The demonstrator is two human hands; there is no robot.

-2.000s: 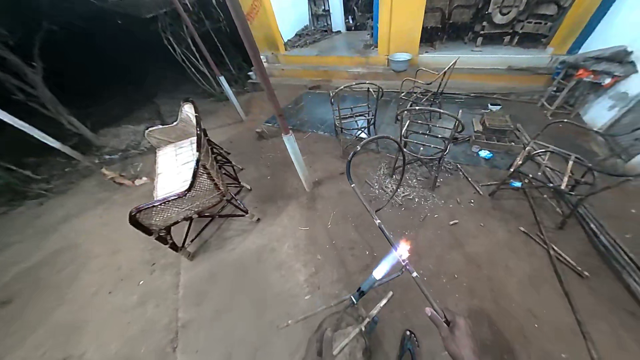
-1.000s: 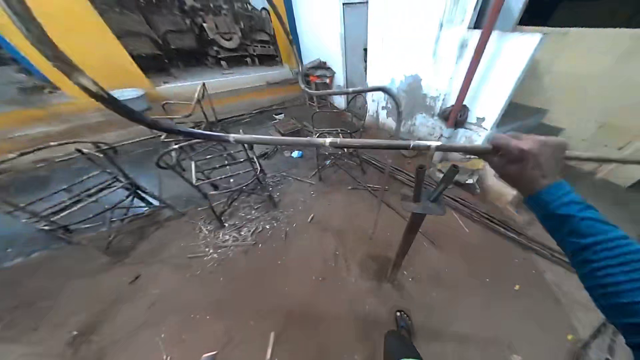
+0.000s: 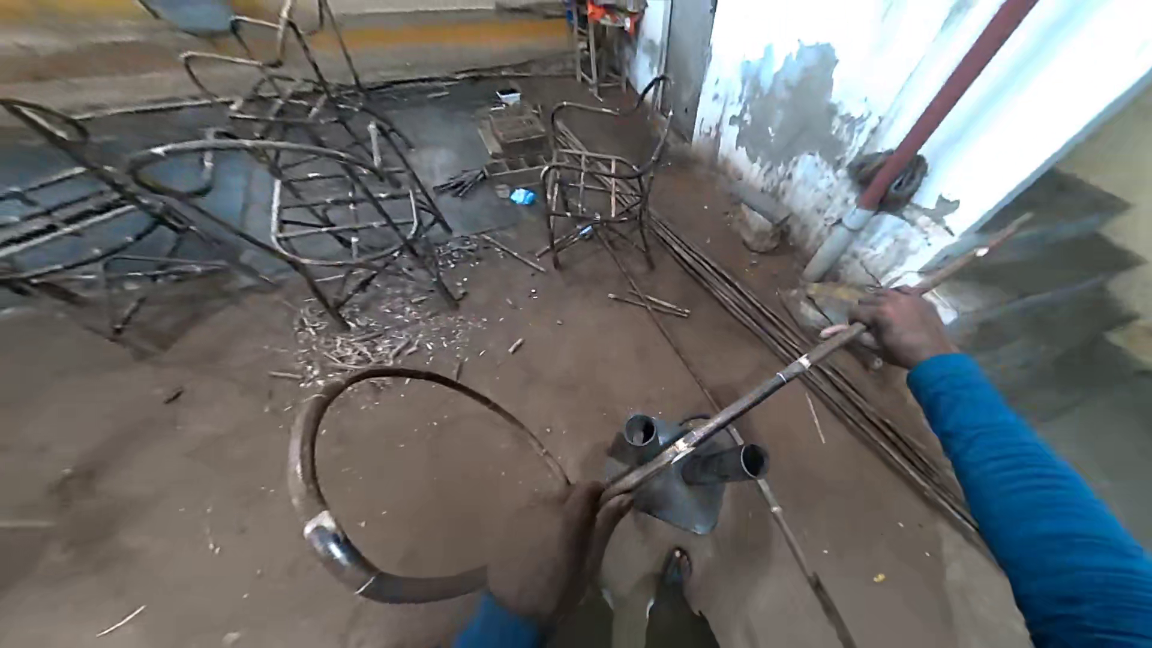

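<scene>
My right hand [image 3: 900, 326] grips the straight upper part of a scorched cane pole [image 3: 751, 396], at the right of the view. Lower down, near the bottom centre, my left hand [image 3: 562, 544] is closed around the same pole beside its curved part. The pole bends into a large loop at the lower left. Its straight part passes above a metal stand with two short upright pipes [image 3: 679, 472]; whether they touch, I cannot tell. Both sleeves are blue.
Cane chair frames [image 3: 346, 211] stand at the upper left, a smaller cane frame [image 3: 598, 180] at the upper centre. Shavings [image 3: 378, 333] litter the ground. A bundle of long canes [image 3: 765, 328] runs diagonally at the right, near a red post [image 3: 945, 103] and a peeling white wall [image 3: 792, 99].
The pole has swung from roughly level to slanting, its loop now low at the left. My left hand has come into view on it. No torch flame shows now. The view has turned right.
</scene>
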